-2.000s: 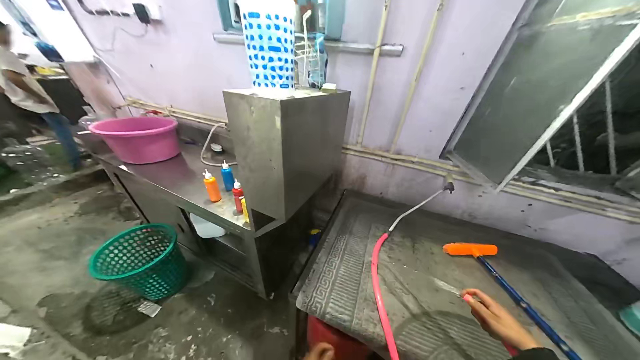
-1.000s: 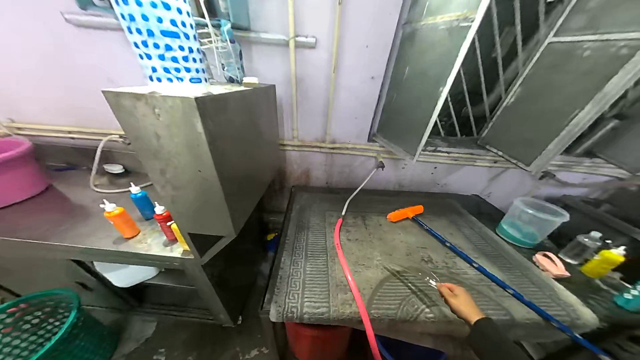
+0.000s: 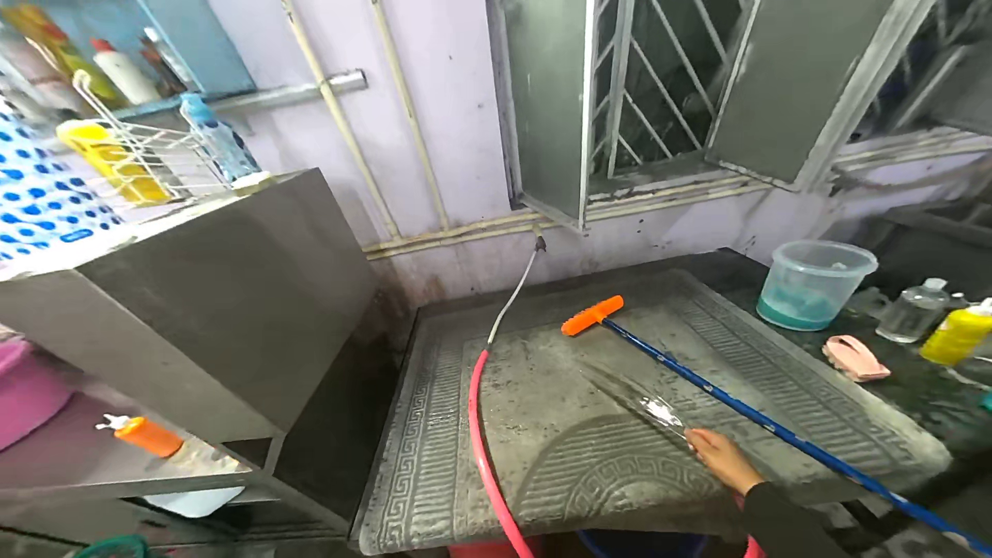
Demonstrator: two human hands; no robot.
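My right hand point(image 3: 722, 457) is closed around the end of a pink hose point(image 3: 482, 446), mostly hidden by the fingers. A clear spray of water fans from the fingertips over a grey patterned mat point(image 3: 535, 395) on the table. The hose also runs along the mat's left part, joined to a thin grey pipe point(image 3: 511, 304) from the wall. Right of the spray, a brush with an orange head point(image 3: 593, 315) and a long blue handle point(image 3: 721, 395) lies diagonally across the mat. My left hand is out of view.
At right stand a clear plastic bucket point(image 3: 810, 283) with green liquid, a pink scrub brush point(image 3: 854, 358), a clear bottle point(image 3: 913, 311) and a yellow bottle point(image 3: 957, 333). A metal cabinet point(image 3: 232, 287) rises at left, beside an orange squeeze bottle point(image 3: 149, 436). Open window panes point(image 3: 546, 108) jut out above.
The view has swung right, bringing the bucket and bottles at right into sight. Part of my left hand, at the bottom edge two seconds ago, is out of view. My right hand keeps its hold.
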